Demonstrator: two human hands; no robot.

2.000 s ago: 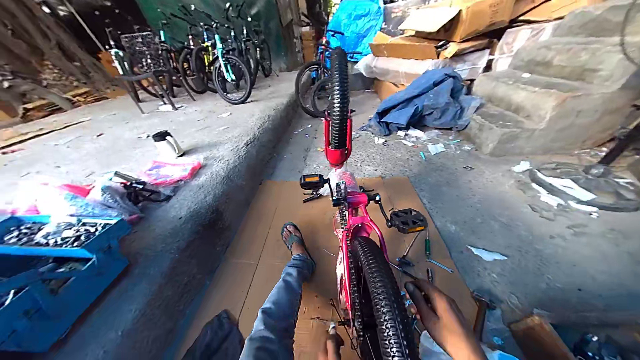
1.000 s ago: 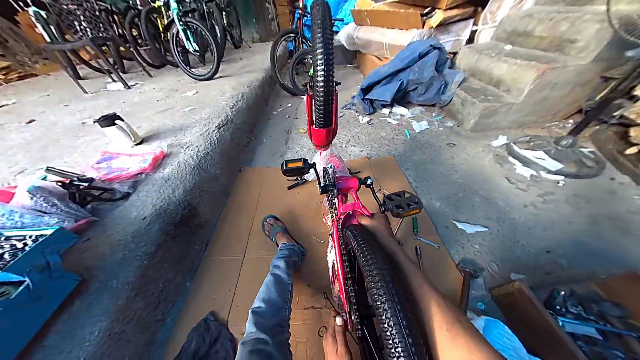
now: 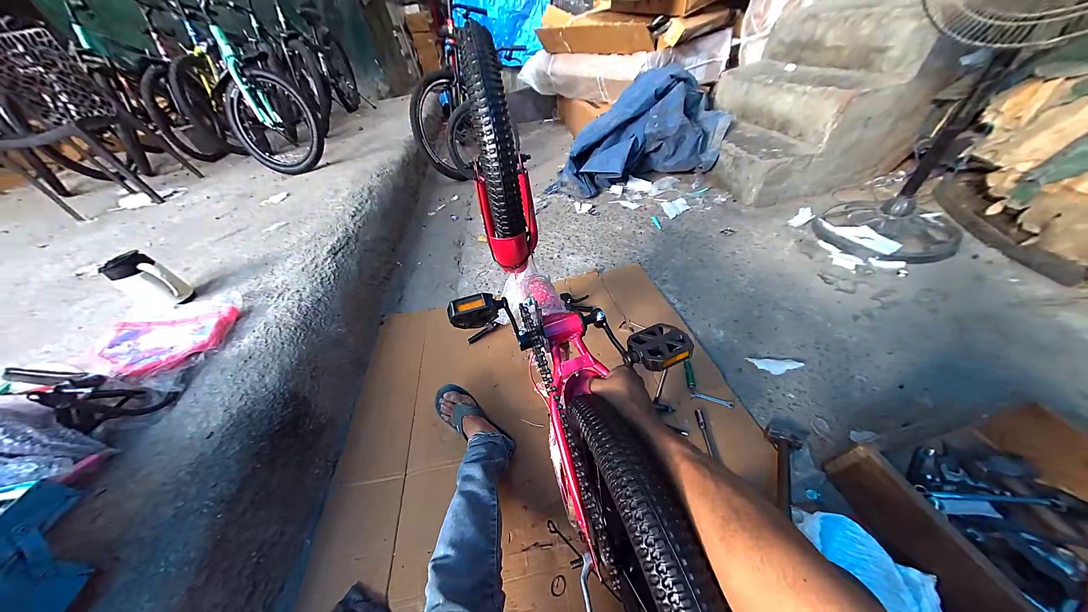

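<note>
A pink and red bicycle stands upside down on a flattened cardboard sheet (image 3: 365, 476), its front wheel (image 3: 493, 127) up ahead and its rear tyre (image 3: 642, 510) close below me. My right hand (image 3: 625, 391) reaches over the right of the rear tyre to the pink frame (image 3: 574, 361) just ahead of it; the fingers are largely hidden behind the frame and tyre. Black pedals (image 3: 661, 347) with orange reflectors sit either side of the crank. The chain (image 3: 540, 340) runs along the left side. A wrench (image 3: 586, 582) is at the rear axle. My left hand is out of view.
A screwdriver (image 3: 689, 374) and other hand tools lie on the cardboard at right. Further right are a hammer (image 3: 784, 433), a wooden box (image 3: 892, 518) of tools and a pedestal fan (image 3: 888, 229). A concrete ledge (image 3: 340, 212) runs along the left, with parked bicycles (image 3: 272, 119) beyond.
My right hand has moved forward from beside the rear tyre to the frame by the crank. My left hand, at the rear axle in both earlier frames, has left the view.
</note>
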